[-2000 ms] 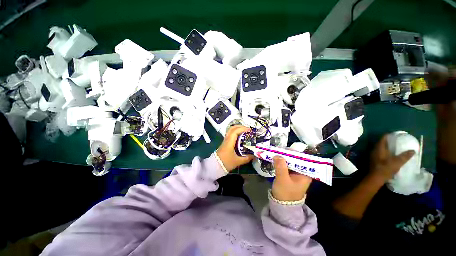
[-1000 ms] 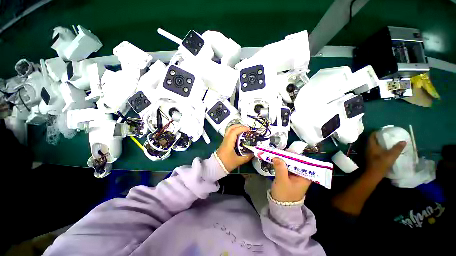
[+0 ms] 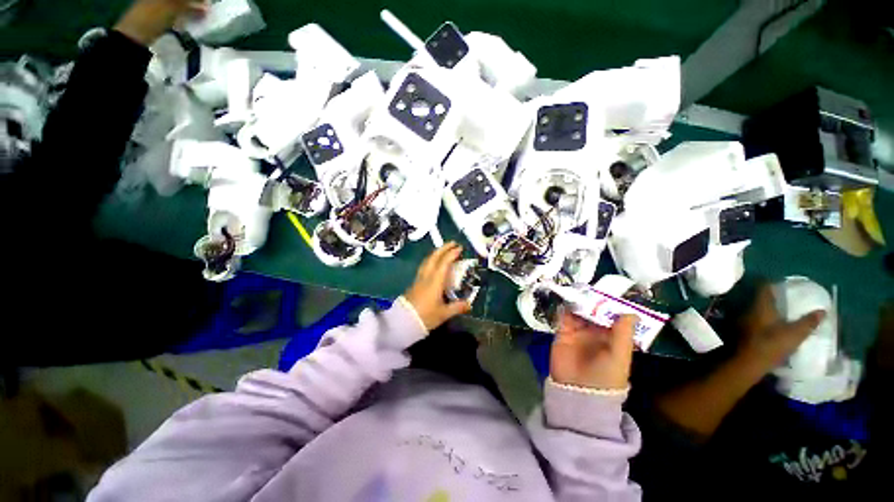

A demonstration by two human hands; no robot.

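My left hand (image 3: 431,291) holds a small white round housing (image 3: 465,281) with dark parts in its open face, at the bench's near edge. Whether it joins a camera is unclear. My right hand (image 3: 593,351) holds a white adhesive tube (image 3: 618,314) with a magenta stripe. Its narrow end points left, beside an open round cup (image 3: 541,306); the very tip is hard to make out. Between my hands and farther back, an open cup with coloured wires (image 3: 520,253) lies on the bench, joined to a white camera (image 3: 562,162) with a black lens face.
More white cameras (image 3: 422,106) are piled across the green bench (image 3: 284,260). A dark-sleeved arm (image 3: 98,118) reaches over the pile at the left. At the right, another person's hand (image 3: 784,328) holds a white camera (image 3: 809,304), near a black and silver box (image 3: 833,137).
My left hand has left the wired cup and moved left, now around another small housing. The tube has drawn back from that wired cup. A dark-sleeved arm has appeared at left. The view has shifted.
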